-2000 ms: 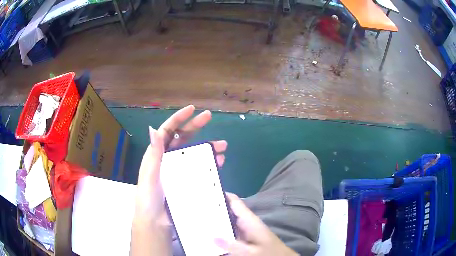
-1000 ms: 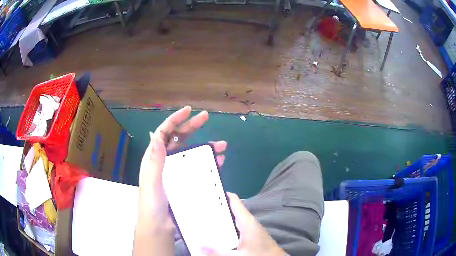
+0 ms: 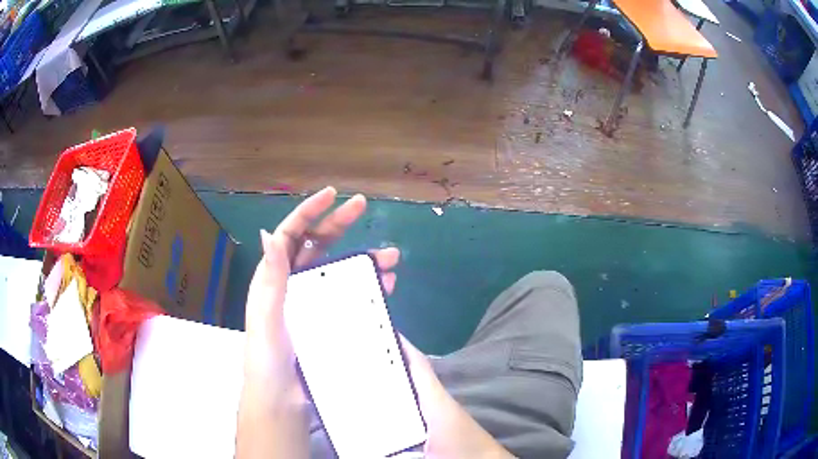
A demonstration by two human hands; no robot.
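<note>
A smartphone (image 3: 354, 359) with a dark edge and a glaring white screen is tilted above the lap. My left hand (image 3: 291, 296) lies along its left side, with the palm partly behind it. Two fingers stick up above it and two fingertips show past its upper right edge. My right hand (image 3: 435, 403) is against the phone's lower right edge. Its fingers are hidden by the phone, and no thumb shows on the screen. The screen content is washed out.
Left, a red basket (image 3: 121, 202) sits on a brown carton (image 3: 179, 242) beside heaped cloth. A white bench top (image 3: 184, 385) is under the wearer. Blue crates (image 3: 744, 376) stand right. An orange-topped stool or table (image 3: 668, 29) stands farther back.
The right thumb, earlier over the lower part of the screen, no longer shows there. The phone and both hands have shifted slightly left.
</note>
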